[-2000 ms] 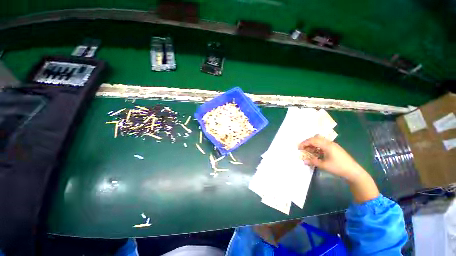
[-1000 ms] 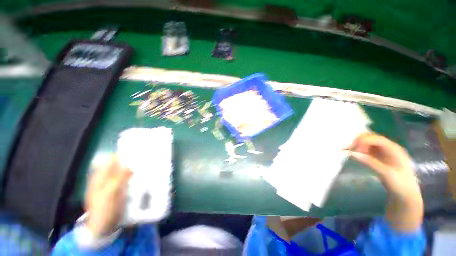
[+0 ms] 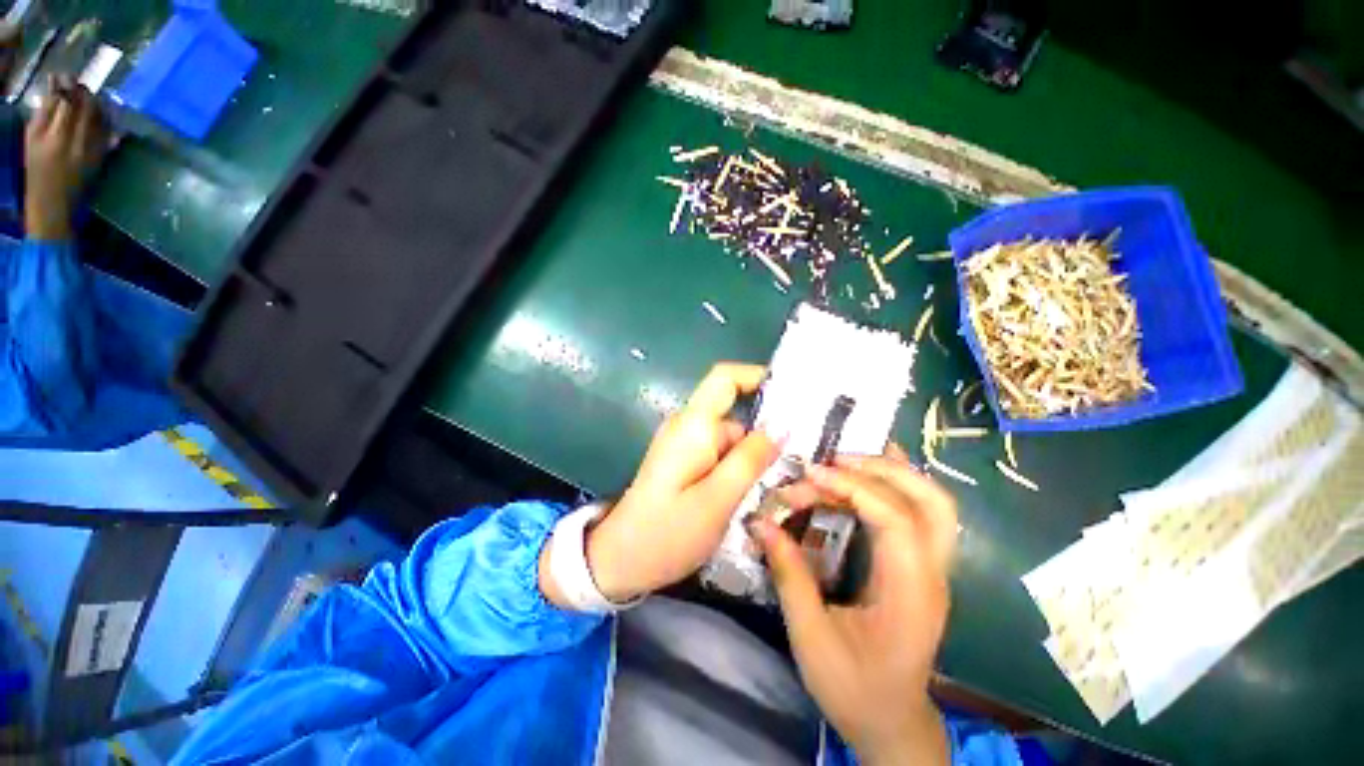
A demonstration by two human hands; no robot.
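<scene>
A silver-white module plate [image 3: 841, 367] with notched edges and a black bar along its middle is held over the front edge of the bench. My left hand [image 3: 681, 494] grips its left side. My right hand [image 3: 883, 576] is at its lower part, thumb and fingertips pinched together over the surface; a small dark part [image 3: 778, 506] seems to be between them, mostly hidden. The blue parts bin [image 3: 1197, 322] holds many tan strips [image 3: 1055, 322]. Adhesive sheets [image 3: 1212, 531] with rows of tan marks overlap at the right.
A long black compartment tray [image 3: 404, 195] lies at the left. A heap of dark and cream pieces [image 3: 778, 210] and loose strips lie on the green bench. Units stand beyond the pale ledge [image 3: 838, 120]. A neighbouring worker's hand [image 3: 63, 142] and another blue bin [image 3: 187, 72] are at far left.
The view has swung left. The plate and my left hand are nearer the centre. My right hand has left the adhesive sheets and is now at the plate.
</scene>
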